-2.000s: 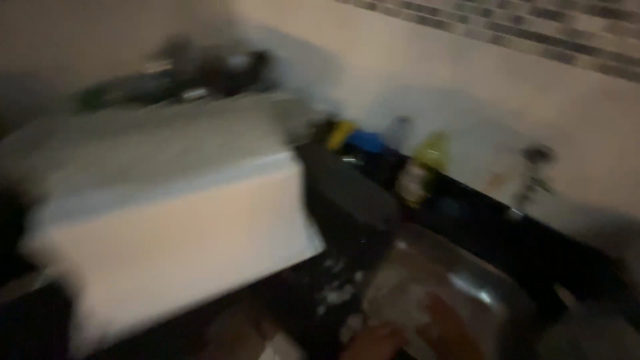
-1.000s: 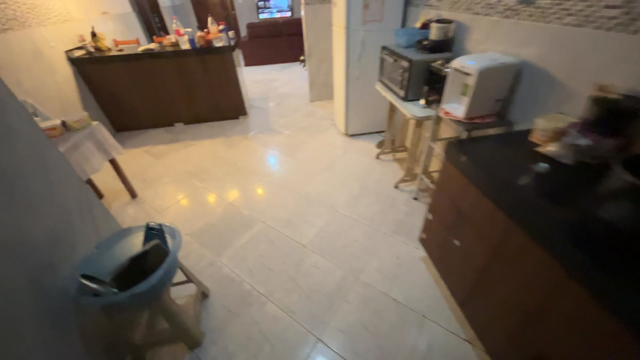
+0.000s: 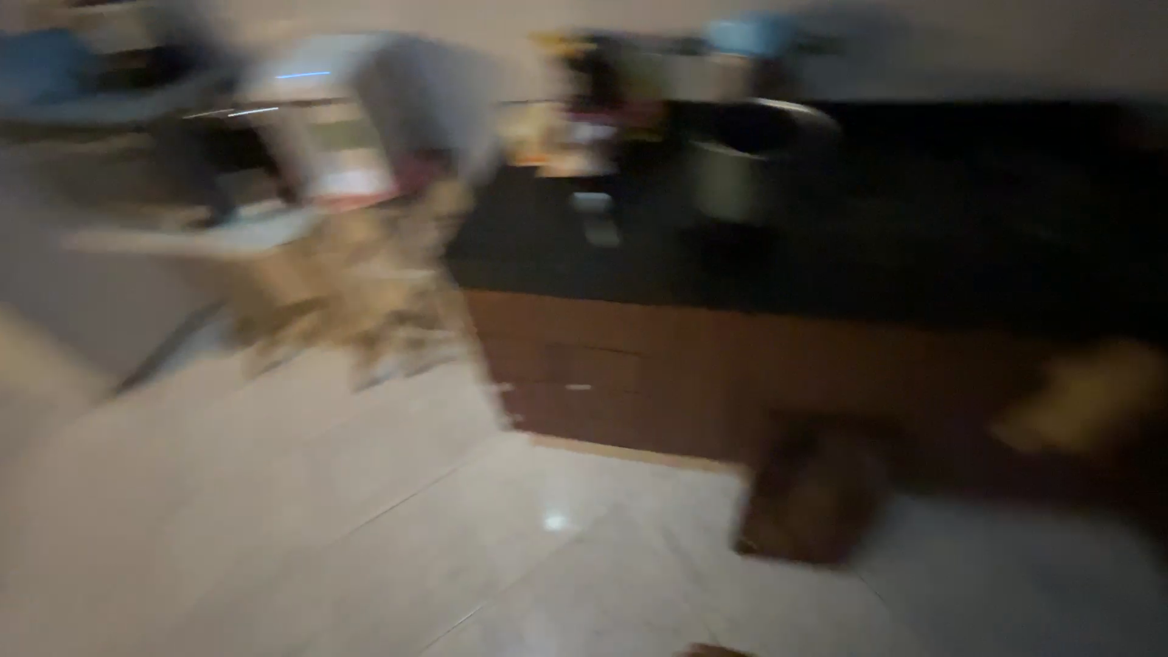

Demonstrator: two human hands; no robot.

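Note:
Neither of my hands can be made out in this strongly blurred view. A small brown patch at the bottom edge is too cut off to name. A dark countertop (image 3: 566,255) runs across the right half, above a brown cabinet front (image 3: 639,374). On the countertop stands what looks like a metal pot (image 3: 730,182), with small blurred items (image 3: 570,146) to its left. A white appliance (image 3: 333,119) is on a stand left of the countertop.
Pale floor tiles (image 3: 411,547) fill the lower left. A dark brown box-like object (image 3: 812,502) is on the floor against the cabinet. A blurred yellowish thing (image 3: 1086,397) shows at the right. Wooden stand legs (image 3: 365,310) are below the white appliance.
The view has swung right from the wider room to the countertop; the blue basin on a stool and the far counter are out of view. Hands seen two seconds ago are no longer visible.

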